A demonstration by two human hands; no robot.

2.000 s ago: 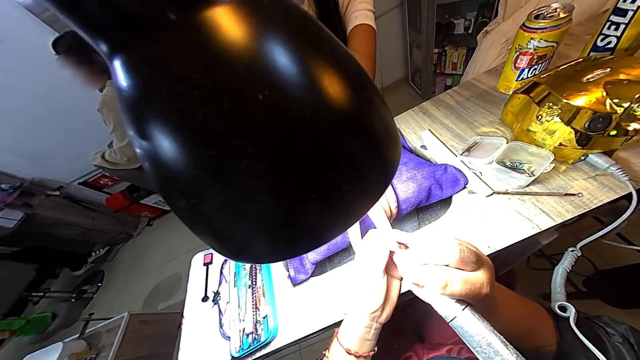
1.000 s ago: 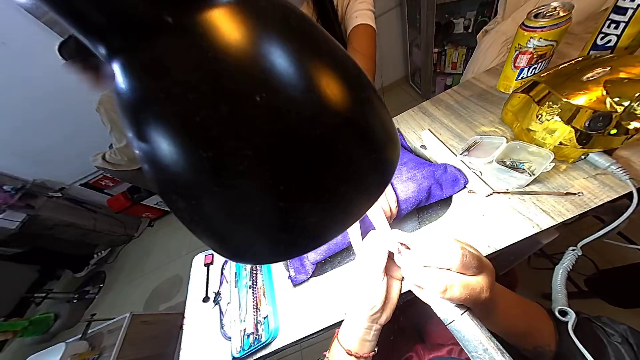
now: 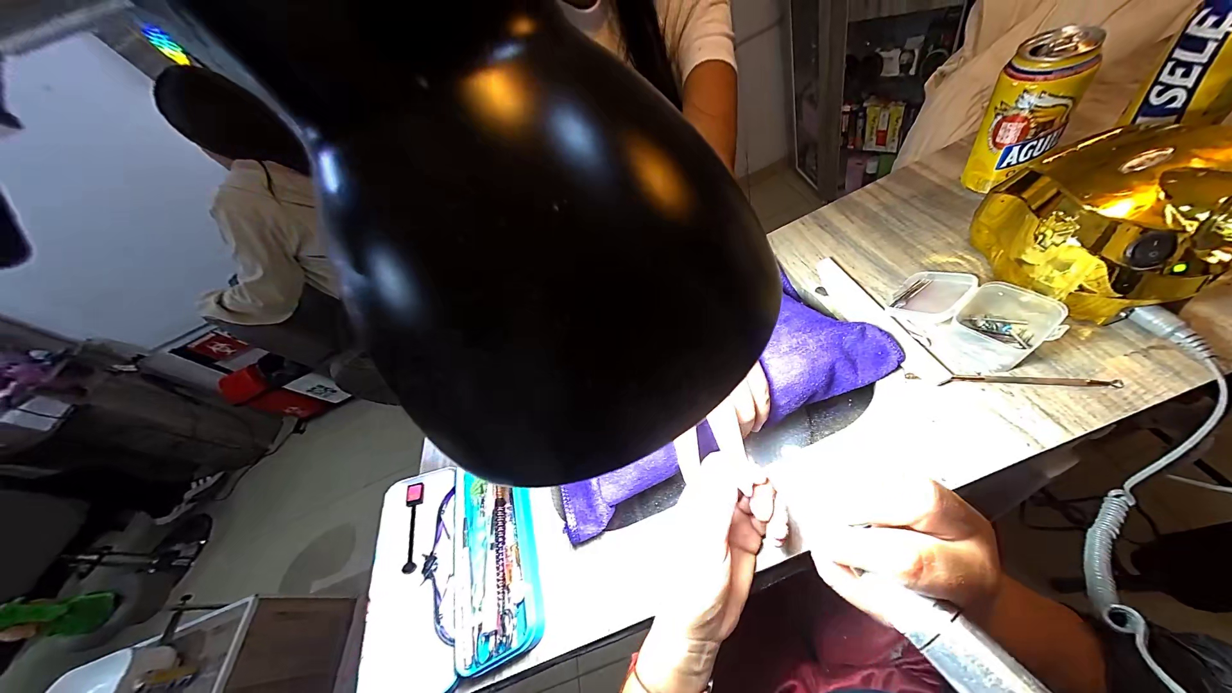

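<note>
Under the glare of a black lamp shade [image 3: 568, 260], my left hand [image 3: 717, 558] holds the fingers of another person's hand [image 3: 751, 399]. That hand rests over a purple cloth cushion [image 3: 818, 356]. My right hand [image 3: 914, 549] is closed around a grey-white pen-like handpiece [image 3: 962, 654], its working end near the held fingers. Strong light washes out the fingertips and the tool's tip. A clear plastic box [image 3: 1011, 322] with small metal bits stands open beyond the cushion, and a thin metal tool [image 3: 1039, 381] lies beside it.
The lamp shade covers much of the middle. A blue case [image 3: 529, 616] of brushes and tools lies left of my hands. At right are a yellow drink can [image 3: 1030, 115], a shiny gold device [image 3: 1126, 221] and its coiled white cord [image 3: 1107, 539]. A person [image 3: 260, 231] sits further back.
My right hand, with the handpiece, has shifted slightly beside the held fingers. My left hand keeps its hold.
</note>
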